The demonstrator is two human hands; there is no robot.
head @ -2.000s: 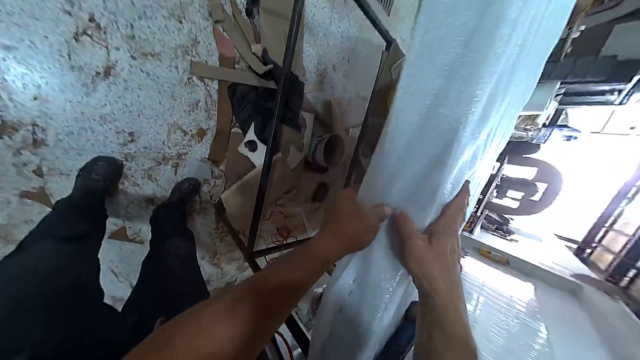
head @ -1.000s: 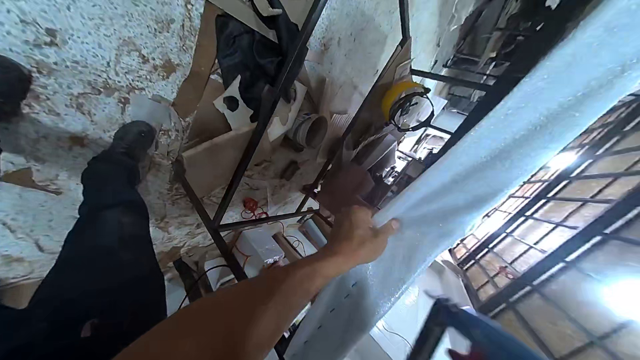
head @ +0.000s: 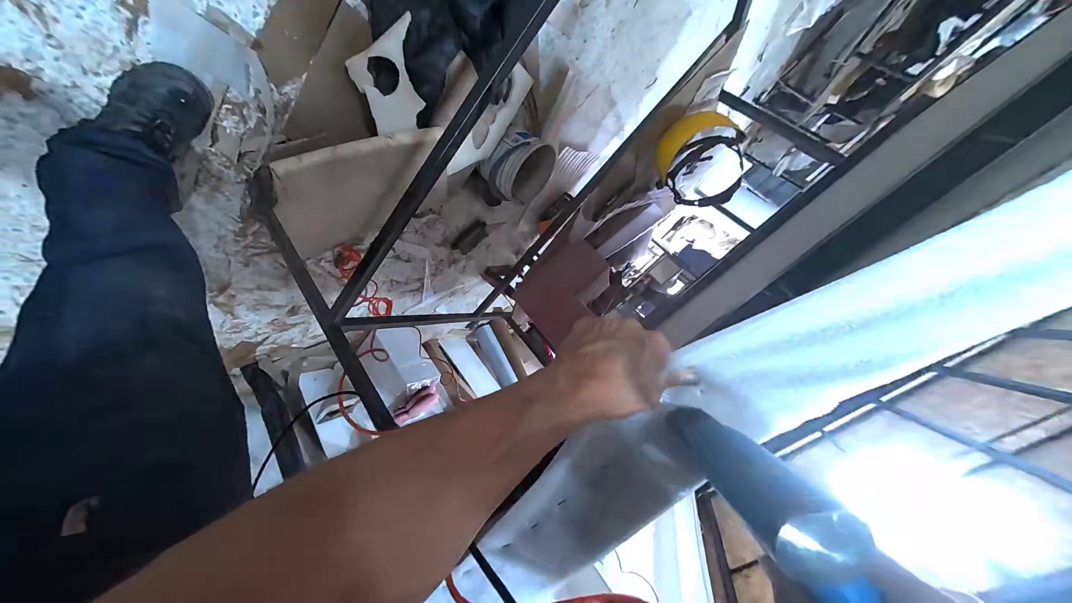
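My left hand [head: 615, 368] is closed at the near edge of a translucent plastic sheet [head: 879, 310], its thumb lying against the sheet. The sheet runs up to the right as a long pale band, and a lower part [head: 586, 494] hangs beneath the hand. Just right of my left hand, a blurred blue-grey cylindrical tool [head: 754, 477] has its narrow end at the sheet; its lower part is blue and runs out at the bottom edge. My right hand cannot be made out, so what holds the tool is not shown.
A black metal frame [head: 435, 159] crosses the left and middle. Beyond it are a bucket [head: 519, 167], cardboard [head: 352, 188], an orange cord [head: 368, 306] and a yellow helmet-like item [head: 695, 138]. Metal bars [head: 997, 381] stand at right. Scraps litter the floor near my shoe [head: 159, 105].
Two seconds ago both hands were on the sheet; my right hand has since left it. The cylindrical tool has come up to the sheet beside my left hand. The view has turned strongly.
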